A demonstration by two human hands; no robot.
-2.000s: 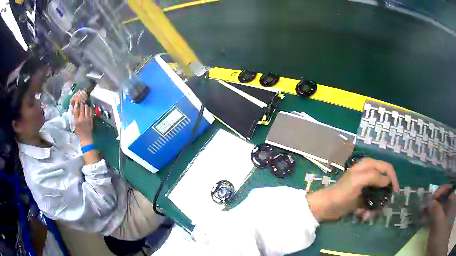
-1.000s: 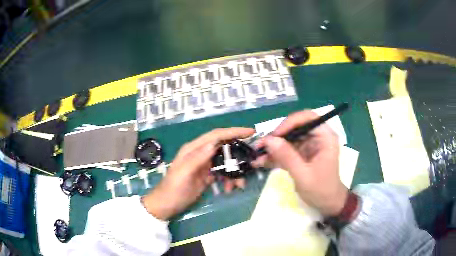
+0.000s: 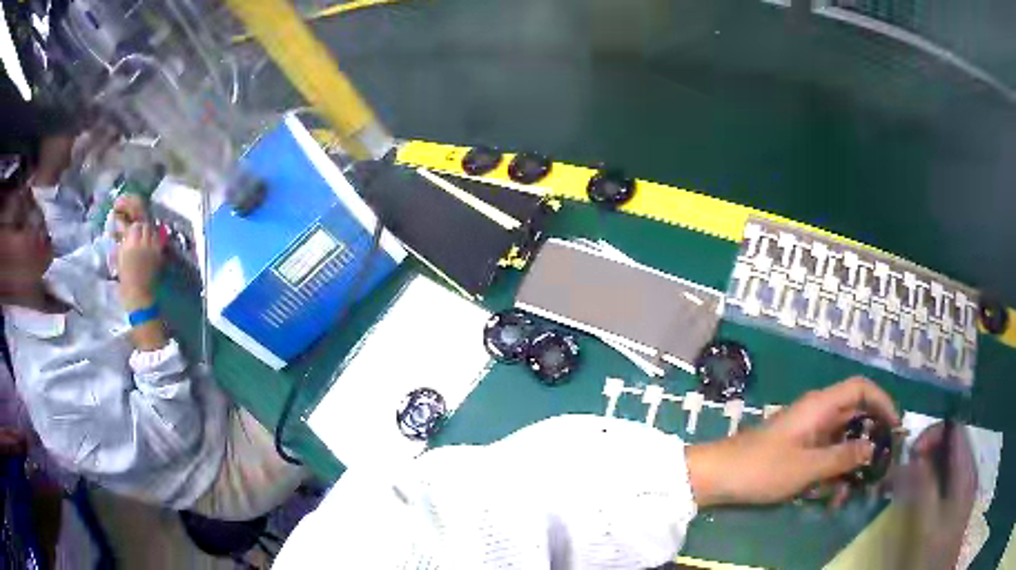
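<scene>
My left hand (image 3: 802,445) is at the lower right, its fingers closed around a black round housing (image 3: 867,445). My right hand (image 3: 934,501) is just right of it, blurred, with the dark tweezers (image 3: 946,454) upright in its fingers. A partly used clear liner with pale T-shaped pieces (image 3: 693,411) lies beside and partly under my left hand. A full sheet of die-cut pieces (image 3: 852,301) lies behind my hands along the yellow strip. Whether the tweezers touch the housing cannot be told.
More black housings lie on the mat (image 3: 724,369), on a white sheet (image 3: 421,413) and on the yellow strip (image 3: 609,187). A grey sheet stack (image 3: 619,301), black sheets (image 3: 440,223) and a blue box-shaped device (image 3: 292,251) are left. A person (image 3: 123,379) sits at far left.
The view has swung back left, bringing the blue device and the person into view again. My left hand still holds a housing. My right hand still holds the tweezers, now more upright.
</scene>
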